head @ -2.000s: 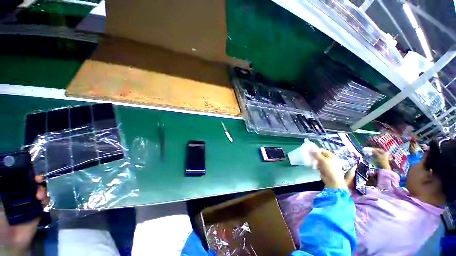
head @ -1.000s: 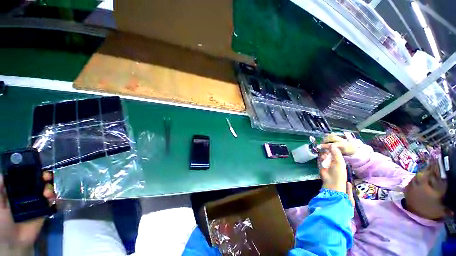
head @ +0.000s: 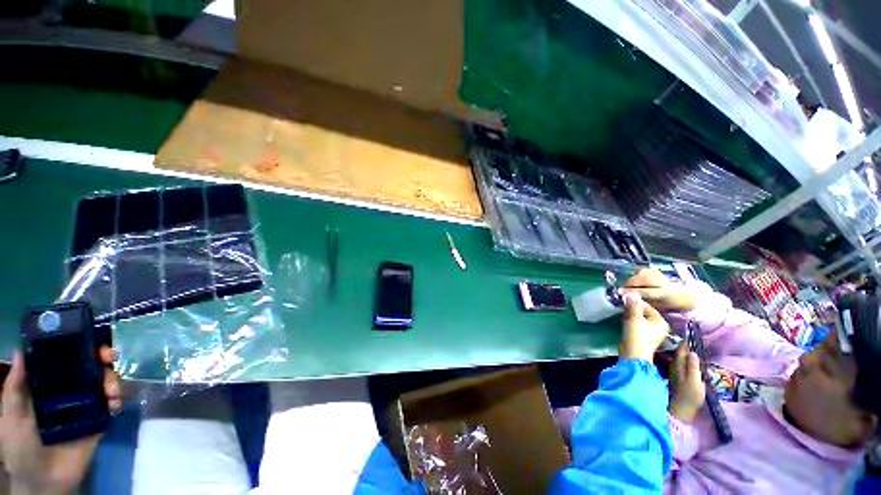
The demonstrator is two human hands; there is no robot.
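My left hand (head: 60, 411) holds a dark phone (head: 66, 372) upright at the left edge, its pale round spot at the top. My right hand (head: 641, 332), in a blue sleeve, is at the top of a whitish translucent bottle (head: 594, 305); its fingertips are pinched on a small white wad, mostly hidden. Another person's hand touches the same spot. A second dark phone (head: 393, 295) lies on the green bench. A small unit with a pinkish edge (head: 542, 297) lies left of the bottle.
A clear sheet of dark panels (head: 164, 247) lies at left, loose film in front. Tweezers (head: 332, 261) and a thin pale tool (head: 455, 250) lie behind the phone. A blister tray (head: 555, 227) stands behind. An open box (head: 488, 425) is below; a person in pink sits right.
The view has shifted, and bench things appear slightly farther right. My right hand has come to the bottle's top. The other person's hand has also reached there. My left hand still holds the phone.
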